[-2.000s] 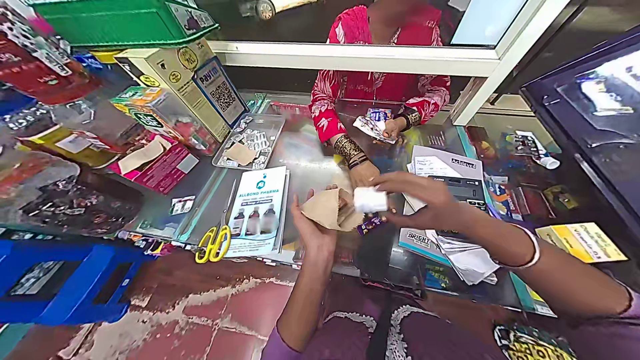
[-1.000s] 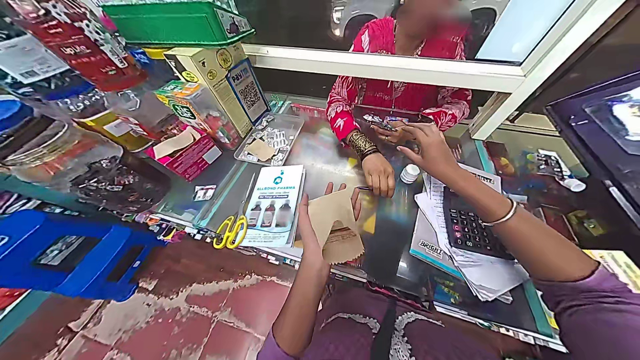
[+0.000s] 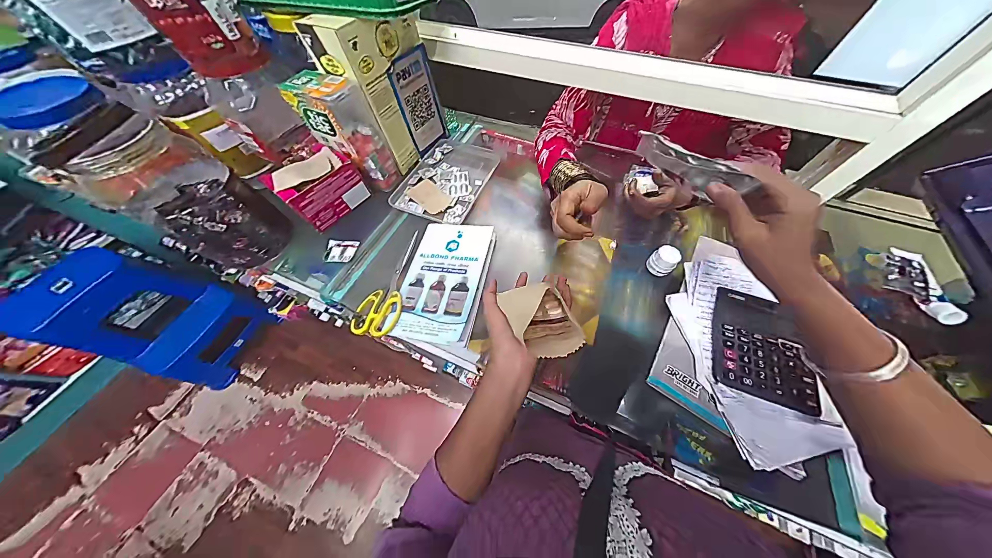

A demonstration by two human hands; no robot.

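Observation:
Low over the glass counter, my left hand [image 3: 511, 329] holds a small brown paper bag [image 3: 554, 341] with its mouth spread. My right hand [image 3: 775, 221] is raised at the counter's far side, its fingers on a shiny, crumpled packet [image 3: 690, 164]; whether the other person also touches it cannot be told. That person's hand [image 3: 655, 198] just behind holds a small white and blue packet [image 3: 643, 180]. The person's other hand [image 3: 577, 208], with bangles, rests over the counter. A white capped bottle [image 3: 663, 260] stands between my hands. Below my right forearm lies a calculator [image 3: 763, 353] on papers [image 3: 767, 442].
Left of the bag are a pharmacy booklet [image 3: 448, 287], yellow-handled scissors [image 3: 377, 313] and a clear tray of pill strips [image 3: 407, 205]. Boxes and plastic jars [image 3: 209, 194] crowd the left. A white window frame [image 3: 674, 77] crosses above the counter. A tube [image 3: 926, 287] lies right.
My right hand has let go of the white bottle, which stands on the counter, and has reached toward the other person, onto a shiny packet. My left hand keeps the paper bag.

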